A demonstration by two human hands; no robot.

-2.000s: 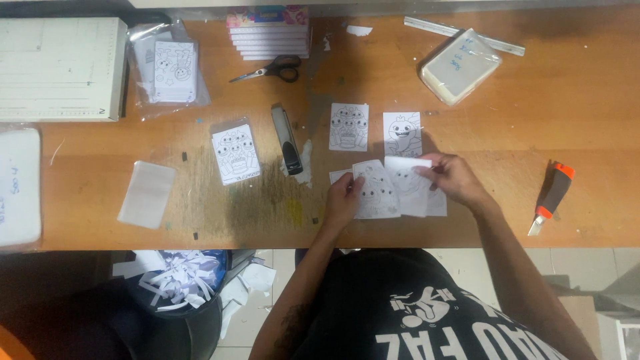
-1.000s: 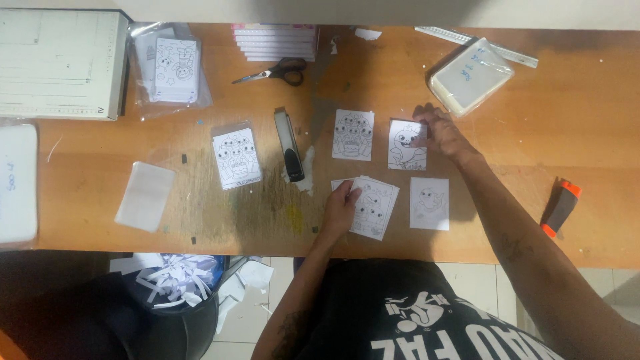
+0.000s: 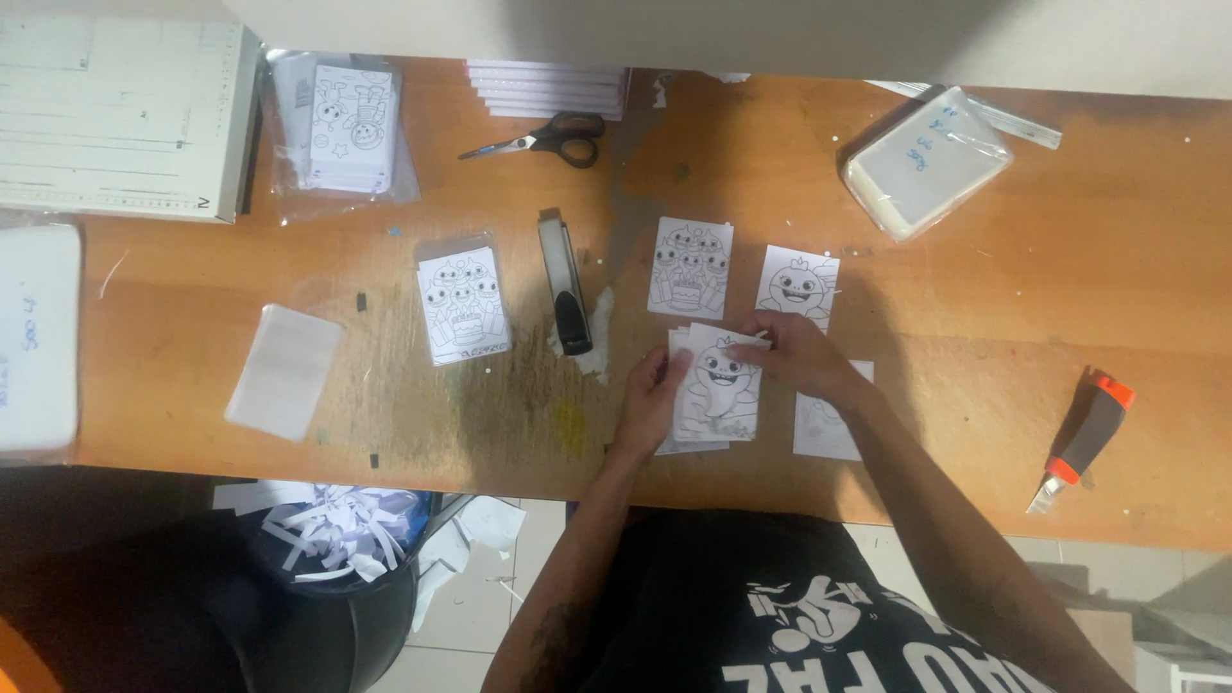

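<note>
My left hand [image 3: 654, 397] and my right hand [image 3: 797, 354] hold a small bunch of printed cards [image 3: 720, 390] between them, a smiling cartoon shark on the top one. Under the bunch, the edge of another card [image 3: 695, 447] shows on the table. Just above lies a card with a group of characters around a cake [image 3: 689, 269]. To its right, a smiling shark card [image 3: 797, 281] is partly behind my right hand. A paler printed card [image 3: 826, 433] lies partly under my right forearm. Left of my hands are a stapler [image 3: 563, 284] and cards in a clear sleeve [image 3: 464, 306].
Scissors [image 3: 558, 141], a bagged stack of cards [image 3: 351, 130] and a paper trimmer [image 3: 120, 115] are at the back left. At the right lie a utility knife with bared blade [image 3: 1083, 433], a pack of clear sleeves [image 3: 926, 164] and a ruler [image 3: 1020, 120]. Below stands a bin [image 3: 322, 616] of paper strips.
My right hand has come back from the upper right card to the cards at my left hand. A smiling shark card now tops the held bunch.
</note>
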